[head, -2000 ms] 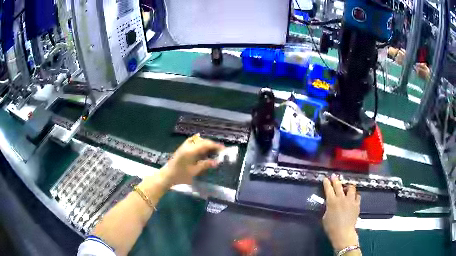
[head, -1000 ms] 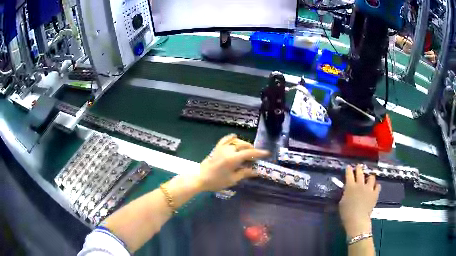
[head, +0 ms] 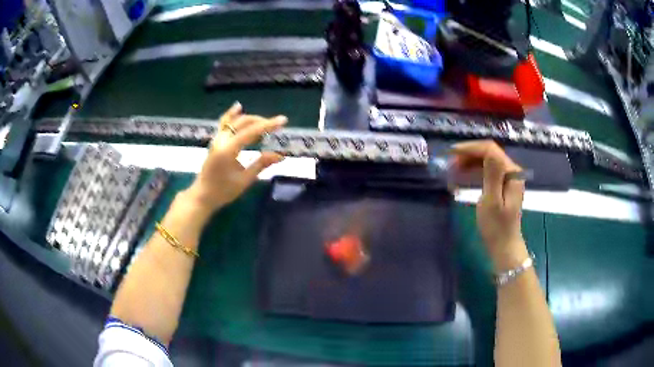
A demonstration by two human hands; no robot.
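My left hand (head: 233,154) has thumb and fingers around the left end of a silver strip fixture (head: 344,145) with a row of small round parts. The strip lies level above the back edge of a black mat (head: 401,279); whether it rests on anything is unclear. My right hand (head: 493,175) is closed on a slim, blurred tool, perhaps tweezers, with its front end near the strip's right end. A blurred red lump (head: 346,251) sits at the mat's centre.
Another strip fixture (head: 480,129) lies along a flat black slab (head: 538,165). Stacked strips (head: 97,208) lie at left, and more (head: 265,72) behind. A black post (head: 346,46), blue bin (head: 407,61) and red bin (head: 495,94) stand behind.
The view has tipped down, showing the whole mat. My left hand and its strip have shifted left relative to the slab. My right hand has left the rear strip and now holds the slim tool.
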